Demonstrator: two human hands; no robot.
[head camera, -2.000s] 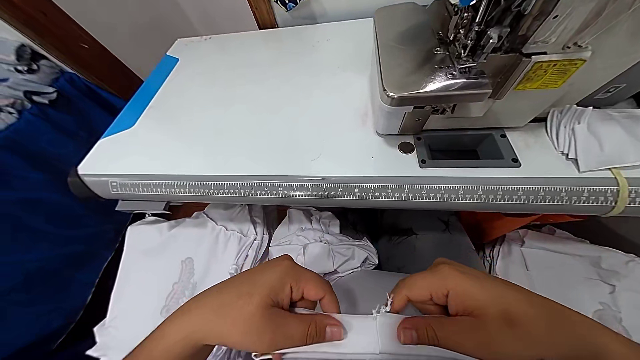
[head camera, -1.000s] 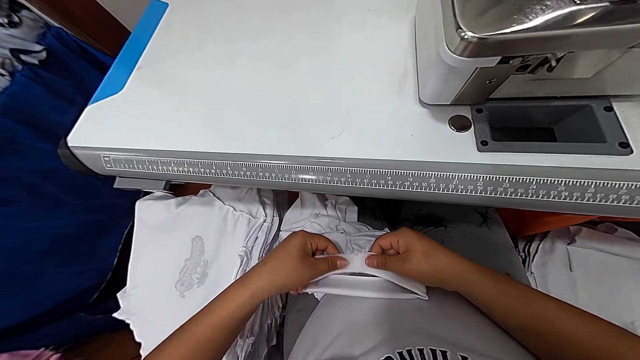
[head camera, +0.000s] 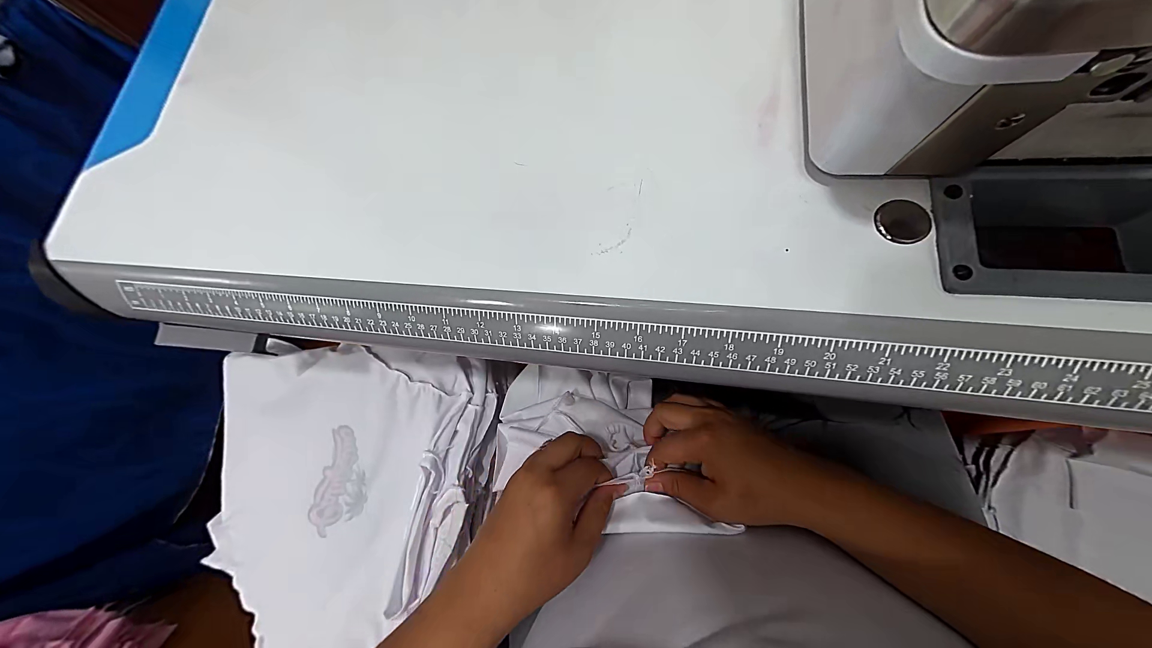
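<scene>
My left hand (head camera: 562, 513) pinches the edge of a white fabric piece (head camera: 670, 515) between thumb and fingers, low in the view. Close beside it on the right, my right hand (head camera: 711, 459) grips the same edge, with its fingers bent over the cloth. A small frayed bit of thread or seam end shows between the two thumbs. The held piece lies over my lap, just below the table edge. Parts of it are hidden behind my fingers, and more crumpled white cloth (head camera: 576, 414) lies behind them.
A white sewing table (head camera: 450, 162) with a ruler edge (head camera: 630, 351) spans the view. An overlock sewing machine (head camera: 864, 90) stands at the upper right, beside a dark recessed tray (head camera: 954, 238). Stacked white printed fabric pieces (head camera: 297, 450) hang at left, more white cloth (head camera: 1107, 495) at right. Blue cloth (head camera: 81, 378) is far left.
The view has shifted closer to the table, and less of the sewing machine shows. Both hands keep hold of the white fabric; the right hand's fingers are now more curled over its edge.
</scene>
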